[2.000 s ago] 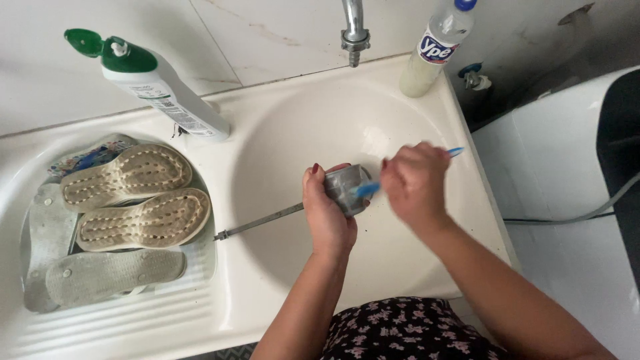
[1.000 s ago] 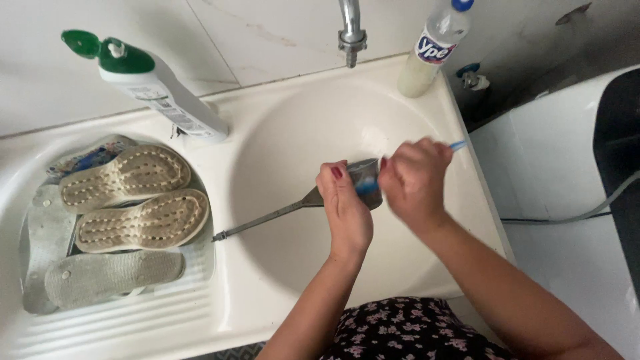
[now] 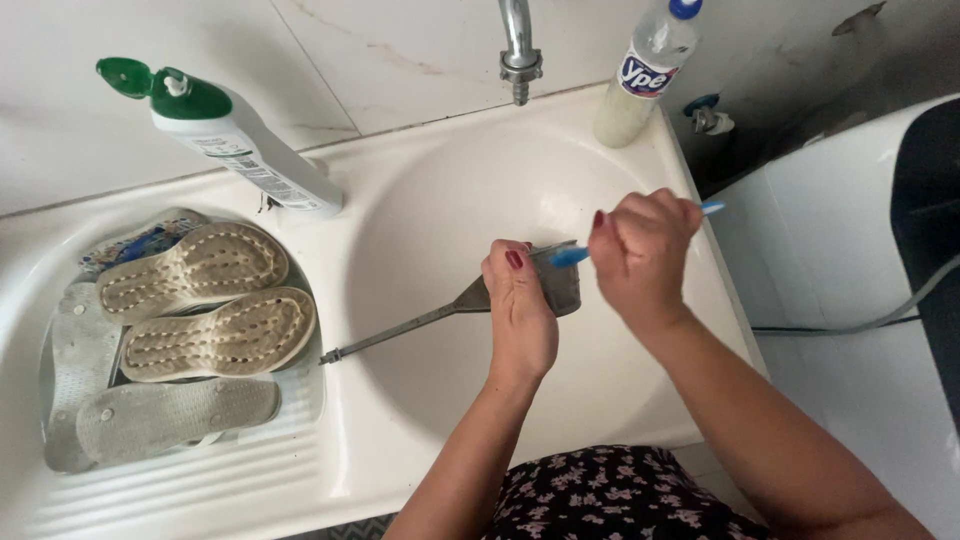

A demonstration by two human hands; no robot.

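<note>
Over the round sink basin (image 3: 450, 202), my left hand (image 3: 521, 311) is closed around a grey sandal strap piece (image 3: 559, 281), whose wide part sticks out past my fingers. Its long narrow end runs left to a small knob lying on the rim between the two basins. My right hand (image 3: 645, 259) grips a blue toothbrush (image 3: 571, 256), with the bristle end against or just over the wide part; the contact is blurred. The brush's handle tip shows beyond my fist.
Several sandal soles (image 3: 202, 334) lie in water in the ribbed left basin (image 3: 225, 487). A white bottle with an open green cap (image 3: 262, 157) and a clear bottle with a blue cap (image 3: 637, 82) stand at the back. A metal faucet (image 3: 520, 64) hangs over the sink; a white appliance (image 3: 817, 240) is at right.
My left hand has shifted along the grey piece, which now shows its narrow shaft and flared part at a different angle than two seconds ago. My right hand still holds the toothbrush at its wide end.
</note>
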